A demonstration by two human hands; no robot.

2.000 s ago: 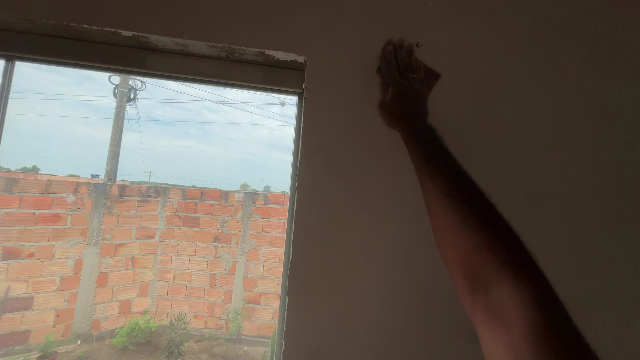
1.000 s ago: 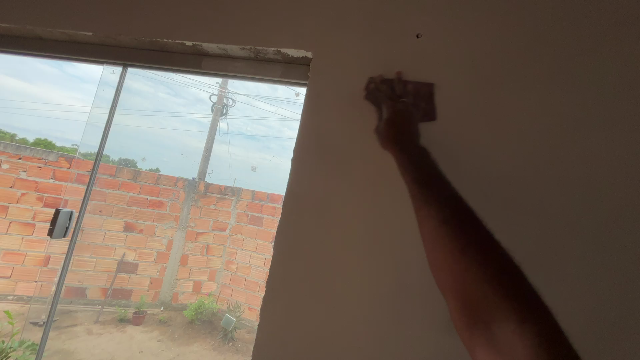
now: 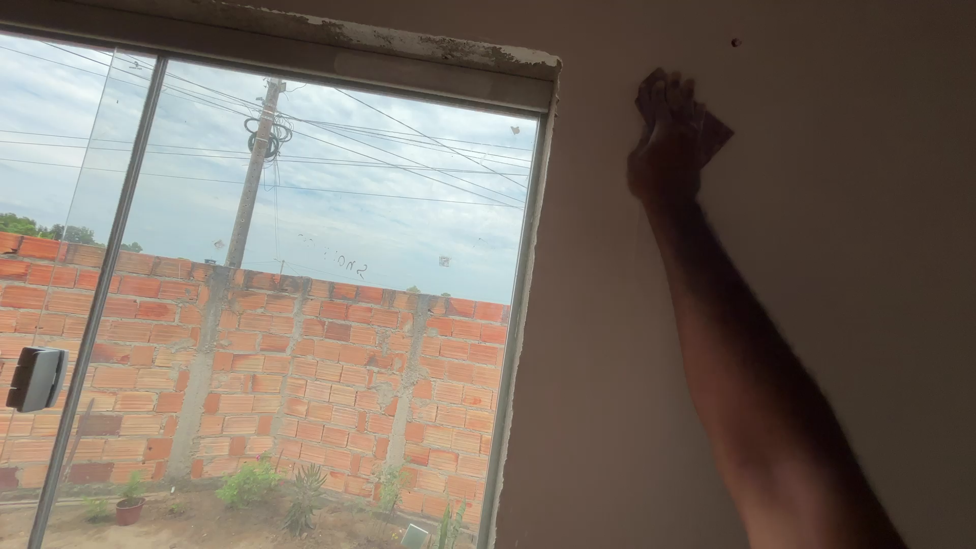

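Note:
My right hand [image 3: 668, 141] is raised against the plastered wall [image 3: 610, 366], to the right of the window's upper corner. Under its palm and fingers is a dark, flat sheet that looks like sandpaper [image 3: 715, 137], pressed to the wall. One corner of the sheet sticks out on the right and another shows at the fingertips on the left. A small dark hole [image 3: 736, 43] lies in the wall above and to the right of the hand. My left hand is out of view.
At the left is a glass window with a metal frame [image 3: 512, 328], a vertical bar [image 3: 107, 282] and a latch [image 3: 36, 379]. Rough, chipped plaster [image 3: 427, 47] edges its top. Outside stand a brick wall [image 3: 328, 366], a utility pole [image 3: 255, 175] and plants.
My right hand stays on the wall while its angle and the sheet's tilt change. The hole, by the fingertips two seconds ago, now lies apart from the hand. The view has shifted.

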